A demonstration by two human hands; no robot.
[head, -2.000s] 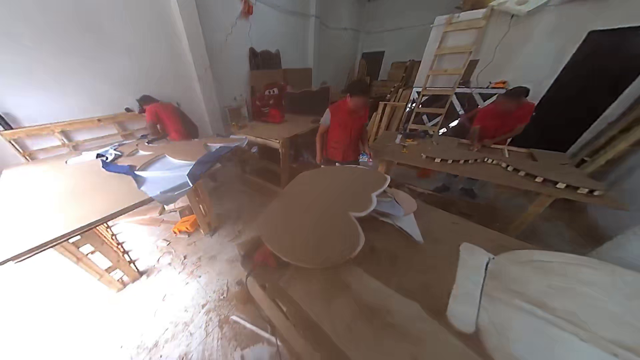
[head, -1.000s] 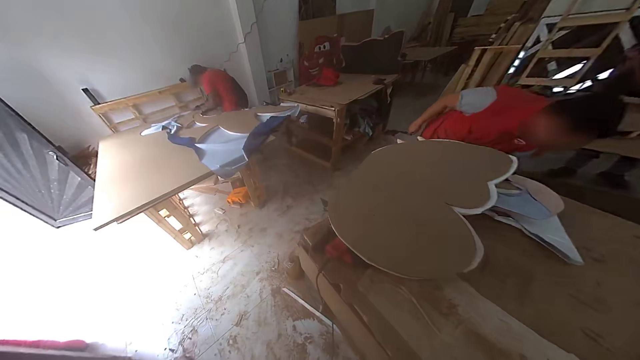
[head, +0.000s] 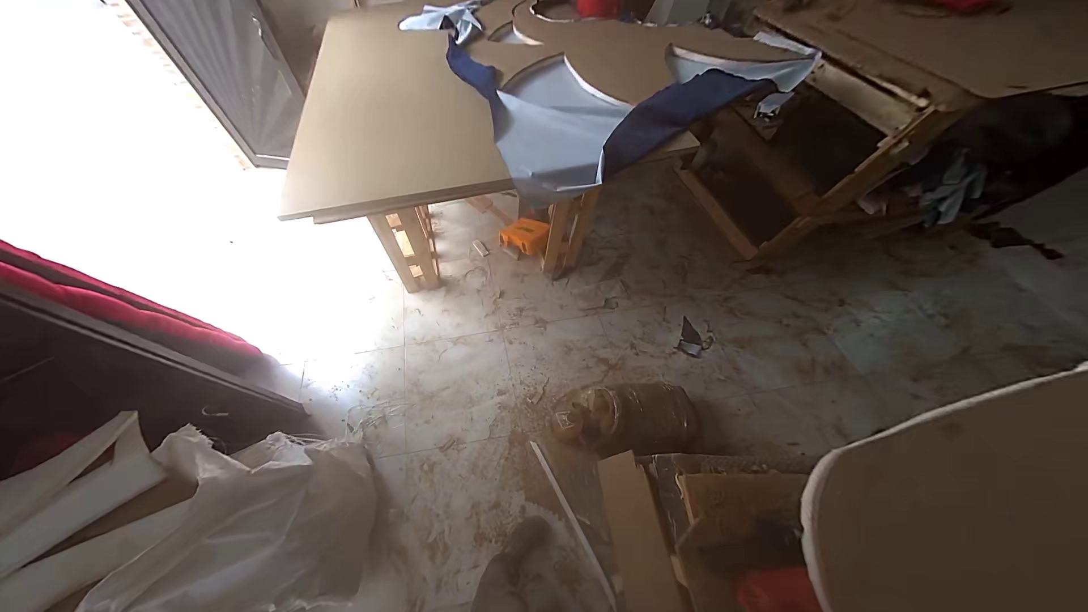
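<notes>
Neither my left hand nor my right hand shows in the head view. At the lower right is part of a large curved board (head: 952, 510) with a pale padded rim. Farther off, a brown board (head: 391, 119) lies on a wooden trestle table. Light blue fabric (head: 552, 140) and dark blue fabric (head: 680, 110) drape over its near edge, beside curved cut-outs.
A white sack (head: 289, 510) and pale strips stand at the lower left, below a dark panel with red cloth. A taped brown bundle (head: 629, 416), a thin white strip (head: 574, 523) and scraps lie on the dusty floor. An orange case (head: 524, 235) sits beneath the table.
The view has swung left and down, bringing in the sack and the floor. The people seen earlier and most of the curved board are out of frame.
</notes>
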